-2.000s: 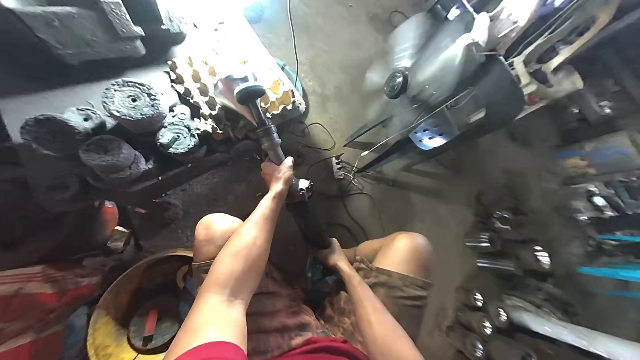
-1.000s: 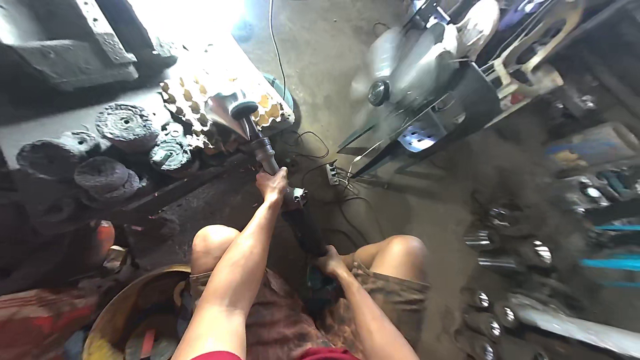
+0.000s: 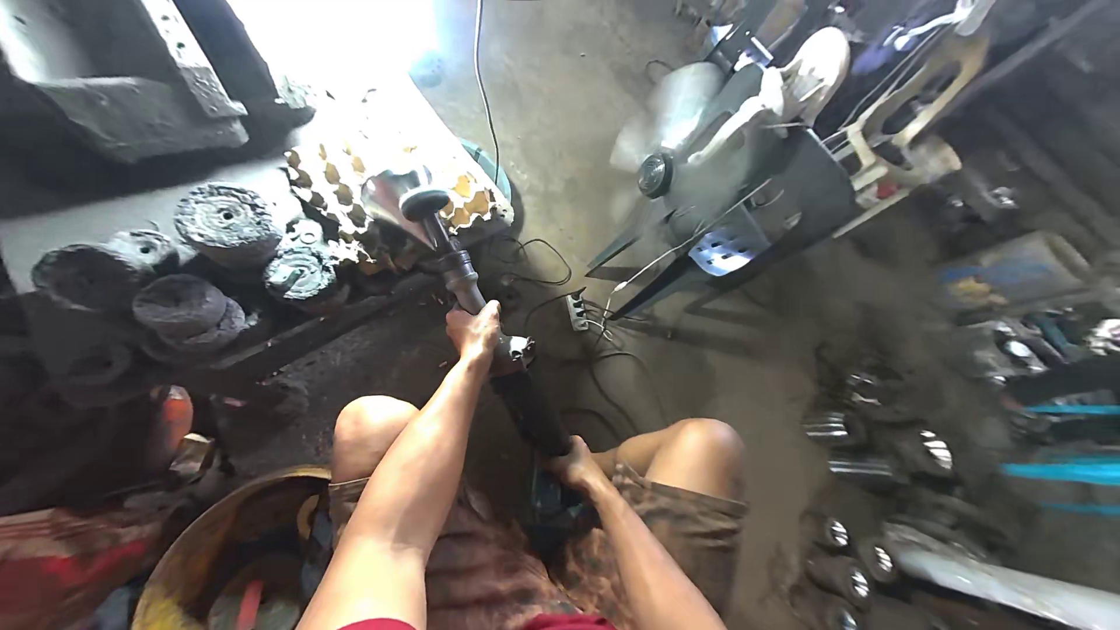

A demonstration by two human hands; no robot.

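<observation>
A long dark power tool, which looks like a grinder or polisher, lies slantwise between my knees. My left hand is closed round its narrow front part. Its rear end is in the grip of my right hand. At the far end of the shaft sits a round dark disc, close against a shiny metal piece. Behind these lies an egg-carton tray on the bench at the left. Where the metal piece is held or rests is hidden.
Several rolled, worn buffing wheels stand on the left bench. A fan with blurred blades is at the upper right, near a power strip and loose cables on the floor. A yellow tub is at lower left; cylindrical metal parts lie right.
Both hands keep their hold on the tool, and the disc stays by the shiny metal piece. Nothing has been let go or taken up.
</observation>
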